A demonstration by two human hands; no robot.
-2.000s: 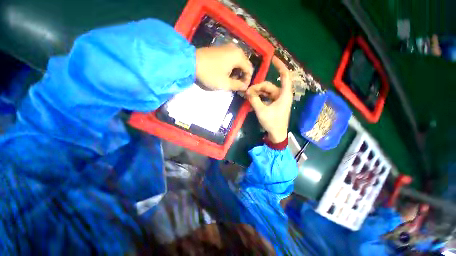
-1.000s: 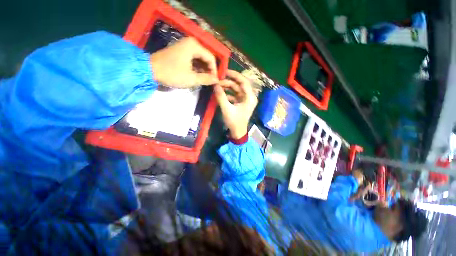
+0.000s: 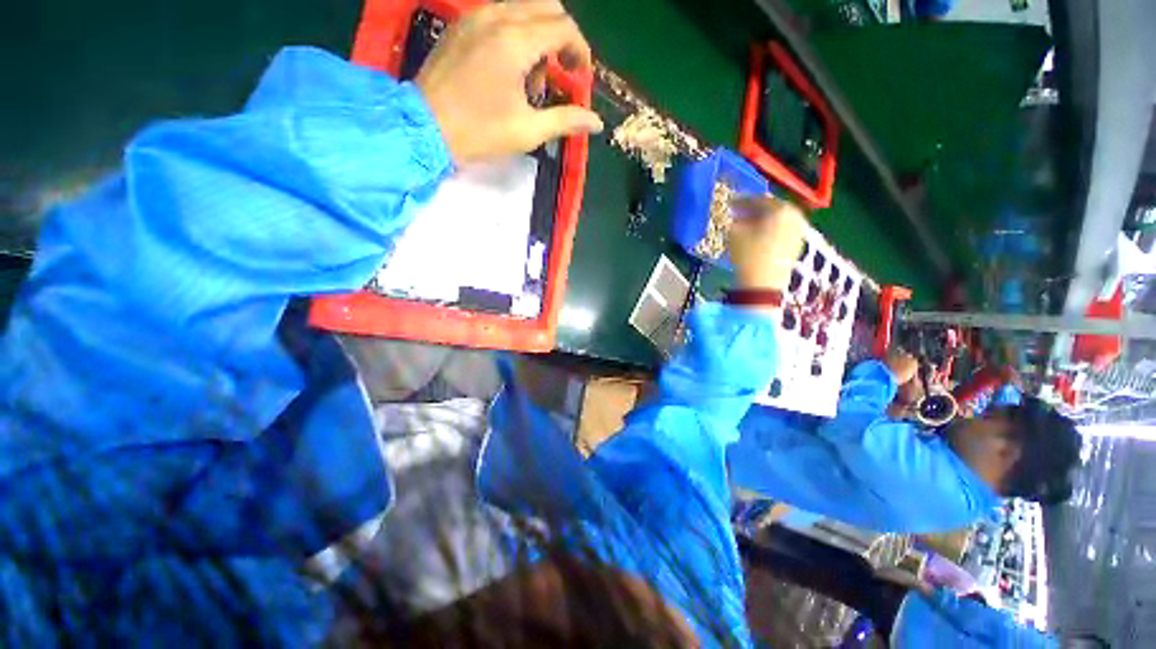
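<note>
The opened tablet (image 3: 546,209), with its large white battery (image 3: 472,235), lies in a red-orange frame (image 3: 437,323). My left hand (image 3: 507,83) is over the upper part of the frame, thumb and fingers apart, with nothing seen in it; it hides part of the tablet. My right hand (image 3: 767,244) is at the right side of the blue bin (image 3: 693,203), its fingertips over the small pale parts (image 3: 720,218). The fingertips are blurred, and whether they hold a part cannot be told.
A pale scrap pile (image 3: 647,137) lies left of the bin, with small dark bits (image 3: 638,216) below. A grey sheet (image 3: 661,299) lies nearer me. A white compartment tray (image 3: 818,368) is to the right. Another red frame (image 3: 830,165) stands beyond. A person in blue (image 3: 862,463) sits at right.
My right hand has left my left hand and moved right to the blue bin. My left thumb and fingers have parted. The grey sheet is now uncovered. The camera view has also shifted.
</note>
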